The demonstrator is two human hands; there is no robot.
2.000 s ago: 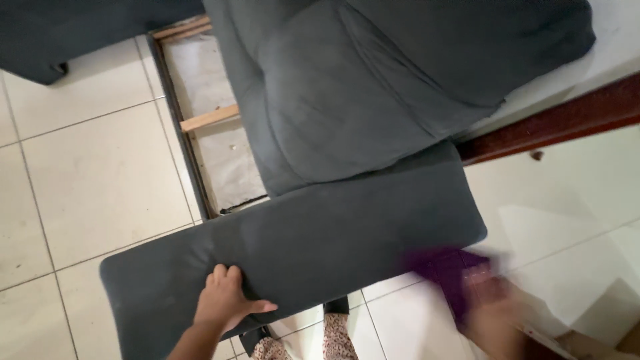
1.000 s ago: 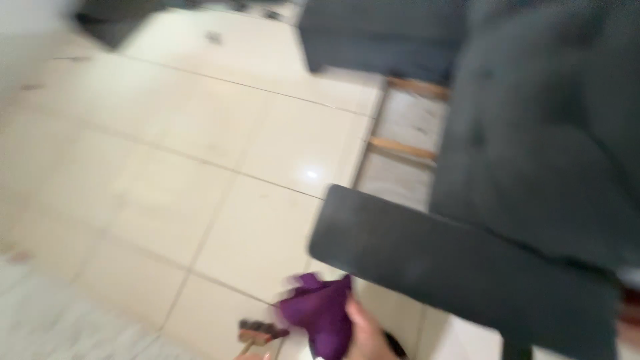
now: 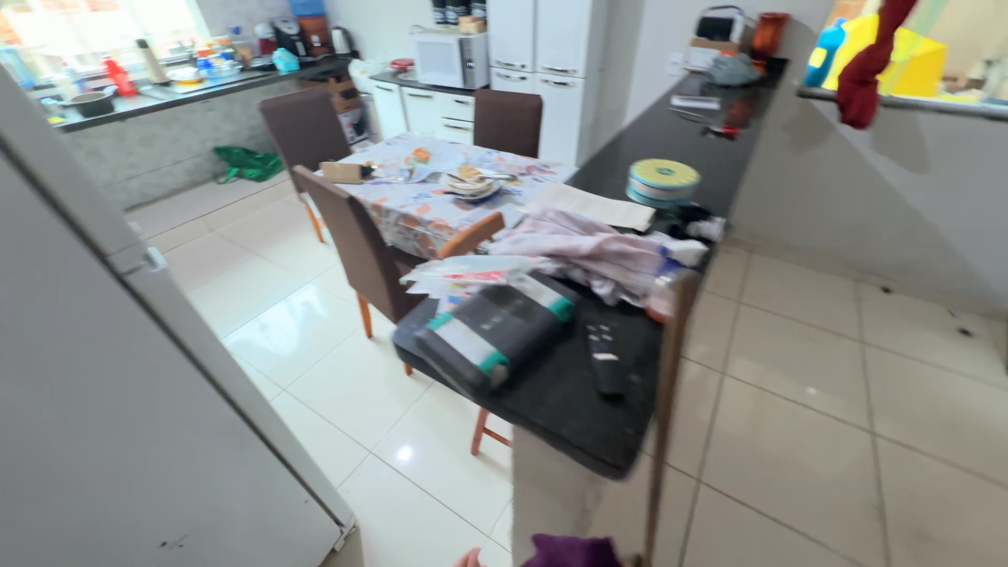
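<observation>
At the bottom edge, the fingertips of my left hand (image 3: 469,558) show; the rest of it is cut off. Just to their right is a bunched purple cloth (image 3: 572,552), also cut off by the frame. My right hand is not plainly visible, so its hold on the cloth cannot be seen. Beyond them, the black stone counter (image 3: 551,417) bears a dark case with grey and teal bands (image 3: 500,327), a black remote control (image 3: 605,358), a plastic packet (image 3: 472,272) and a crumpled pale pink cloth (image 3: 583,240).
A white refrigerator (image 3: 150,378) stands close on the left. Brown chairs (image 3: 354,236) surround a table with a floral cloth (image 3: 413,216). A round tin (image 3: 663,183) sits farther along the counter. Tiled floor (image 3: 787,409) lies to the right, and a sink counter (image 3: 181,90) runs along the back left.
The view has swung from the grey sofa to a kitchen. My left hand, on a grey sofa panel two seconds ago, is off it. The purple cloth, earlier in my right hand, is now at the bottom edge.
</observation>
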